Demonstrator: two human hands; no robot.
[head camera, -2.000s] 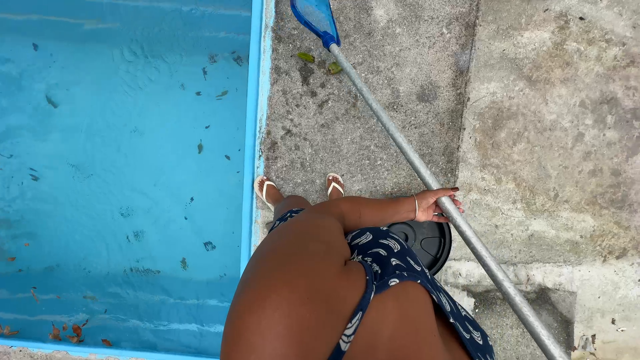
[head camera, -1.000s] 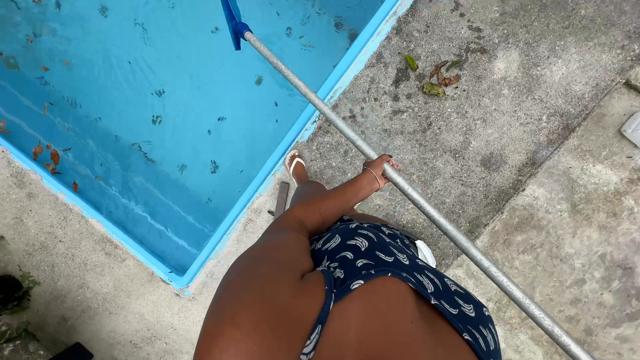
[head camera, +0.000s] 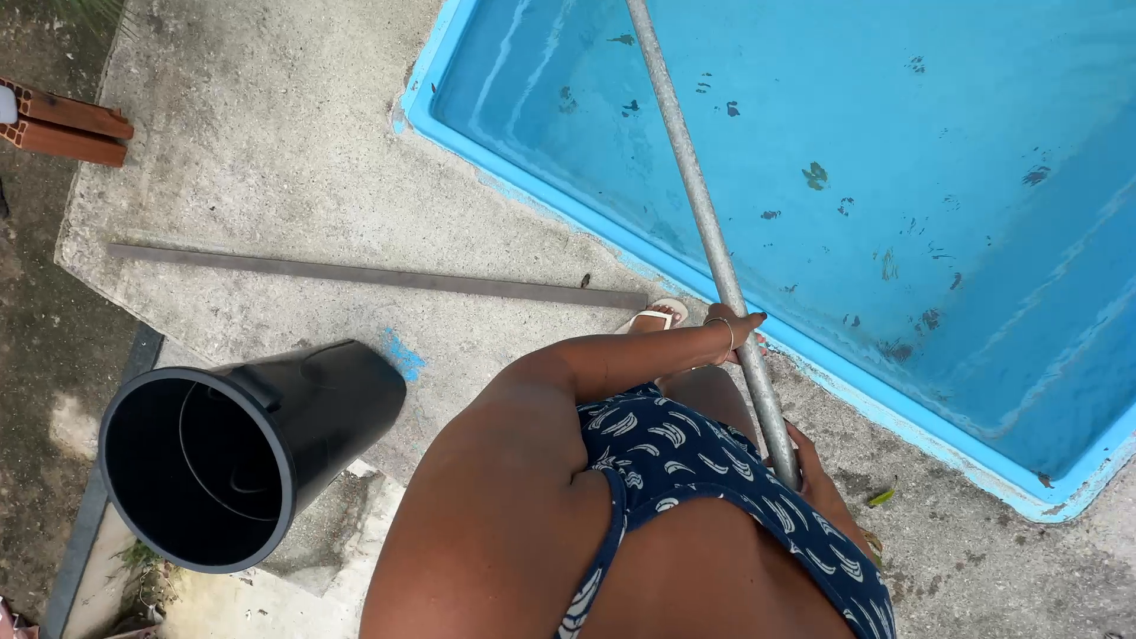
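Observation:
A long grey metal pole (head camera: 697, 186) runs from the top of the view down to my body, crossing the rim of the blue pool (head camera: 568, 211). Around the middle of its visible length my left hand (head camera: 735, 330) is closed, with a thin bracelet at the wrist. Close to the pole's lower end, my right hand (head camera: 794, 457) grips it, partly hidden by the pole and my patterned swimsuit. The pole's far end lies outside the view. Dark leaves (head camera: 815, 176) show in several spots in the pool water.
A black plastic bin (head camera: 337, 399) stands at the left. A flat grey bar (head camera: 382, 273) lies on the concrete beside my sandalled foot (head camera: 661, 315). Hollow clay bricks (head camera: 71, 133) are at the upper left. A green leaf (head camera: 881, 498) lies on the concrete at the right.
The view has turned strongly. The blue net head on the pole, seen earlier, is out of view now. My right hand has come into view at the pole's lower end.

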